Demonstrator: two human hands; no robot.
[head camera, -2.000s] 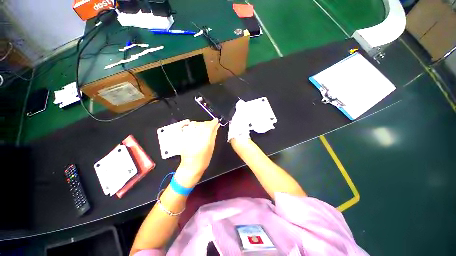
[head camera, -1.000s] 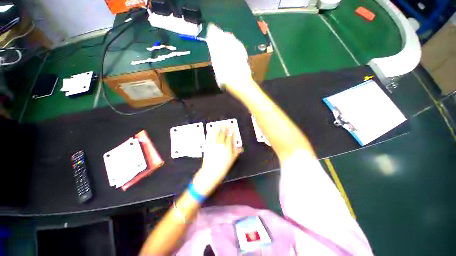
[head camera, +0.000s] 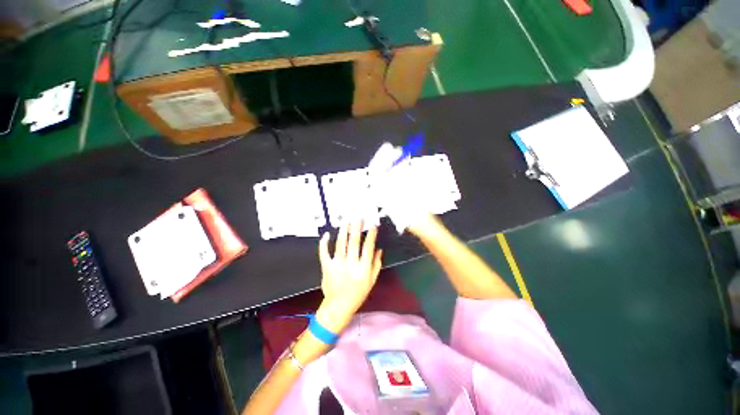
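Observation:
Three flat white square units with dark corner dots lie in a row on the black bench: the left unit (head camera: 290, 207), the middle unit (head camera: 341, 190) and the right unit (head camera: 436, 182). My left hand (head camera: 350, 267), bare with a blue wristband, has spread fingers whose tips touch the middle unit's near edge. My right hand (head camera: 395, 194), in a white glove, is over the middle and right units and holds a blue marker (head camera: 412, 147). The marker is blurred, and the glove hides parts of both units; whether its tip touches one cannot be told.
A white unit (head camera: 172, 250) lies on a red-orange pad (head camera: 217, 233) at left, beside a black remote control (head camera: 91, 280). A clipboard (head camera: 574, 156) lies at right. The green table (head camera: 324, 32) with white strips stands behind the bench. A black bin (head camera: 97, 385) is below left.
My right hand has come back from the green table to the units with the blue marker. My left hand has slid towards the near edge of the middle unit. The view has shifted.

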